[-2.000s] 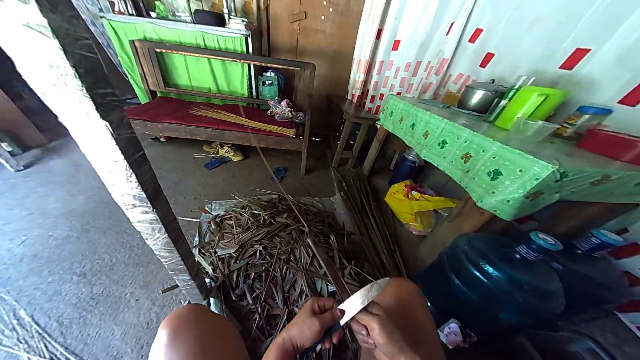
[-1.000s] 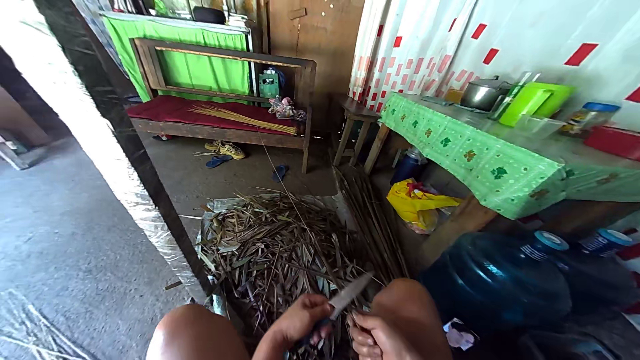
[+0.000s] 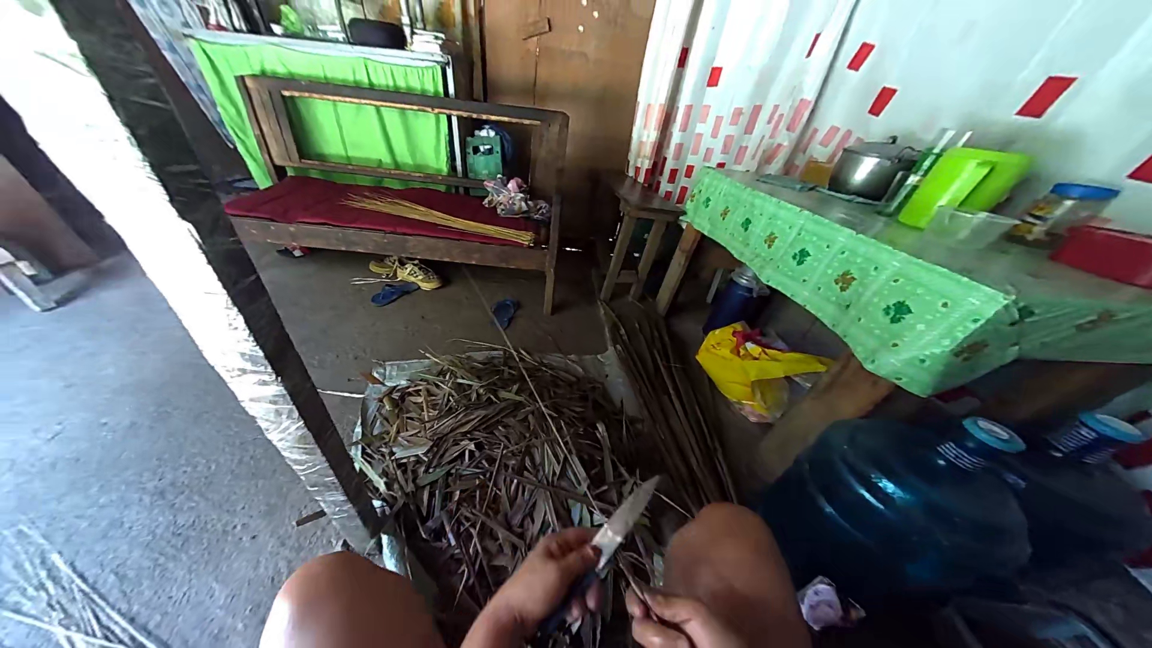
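Observation:
My left hand [image 3: 553, 576] is closed around the dark handle of a knife [image 3: 625, 520], whose pale blade points up and to the right. Close beside it, my right hand [image 3: 670, 619] pinches the end of a thin leaf strip at my right knee. A long thin midrib [image 3: 540, 396] rises from near the hands over the heap. Below and ahead of both hands lies a heap of dry leaf shavings [image 3: 486, 441] on a sheet. Long dark leaf strips [image 3: 670, 405] lie in a bundle right of the heap.
A wooden bench [image 3: 396, 243] with a red cushion carries a bundle of pale sticks [image 3: 441, 219]. At right are a table with a green cloth [image 3: 837, 279], a yellow plastic bag [image 3: 747, 364] and large blue water jugs [image 3: 900, 504]. A wrapped post [image 3: 243, 315] stands at left.
The knife has shifted from lying across both hands to pointing up and right from my left hand, with its blade apart from my right hand.

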